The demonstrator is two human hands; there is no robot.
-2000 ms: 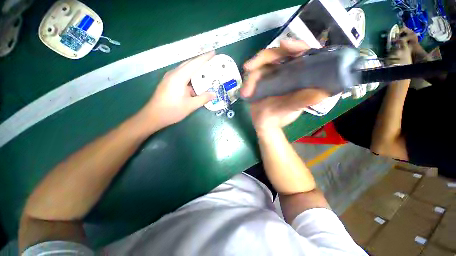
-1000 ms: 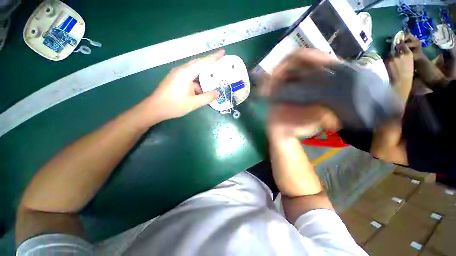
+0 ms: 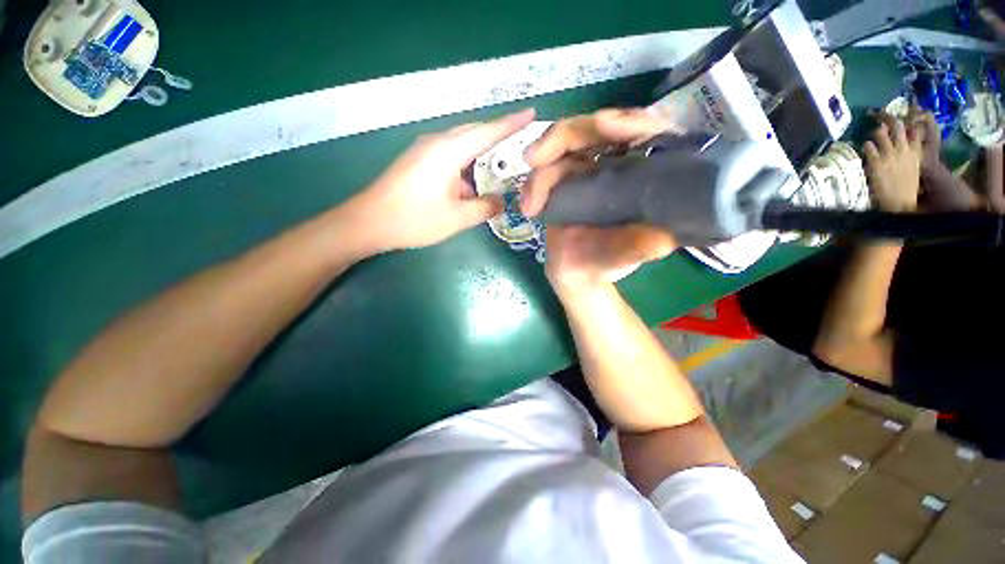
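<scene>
A white housing shell point(image 3: 501, 165) lies on the green bench in front of me, with part of a blue circuit board point(image 3: 514, 224) showing inside it. My left hand point(image 3: 424, 193) holds the shell by its left side, thumb on its near edge. My right hand point(image 3: 601, 248) is closed around the grey electric screwdriver point(image 3: 661, 196), which lies nearly level over the shell's right part. Its black cord runs off to the right. The bit tip and the right part of the shell are hidden by my right hand and the tool.
Another shell with a board point(image 3: 93, 55) lies at the upper left. A pale strip point(image 3: 364, 107) crosses the green bench point(image 3: 364, 331). The screw feeder point(image 3: 760, 94) stands beyond my right hand, with white shells point(image 3: 834, 182) beside it. Another person's hands point(image 3: 898, 160) and blue wired parts point(image 3: 931, 88) are right.
My right hand has brought the screwdriver from beside the feeder back left over the shell. The shell and my left hand sit slightly further right in view. The upper-left shell has shifted left in view.
</scene>
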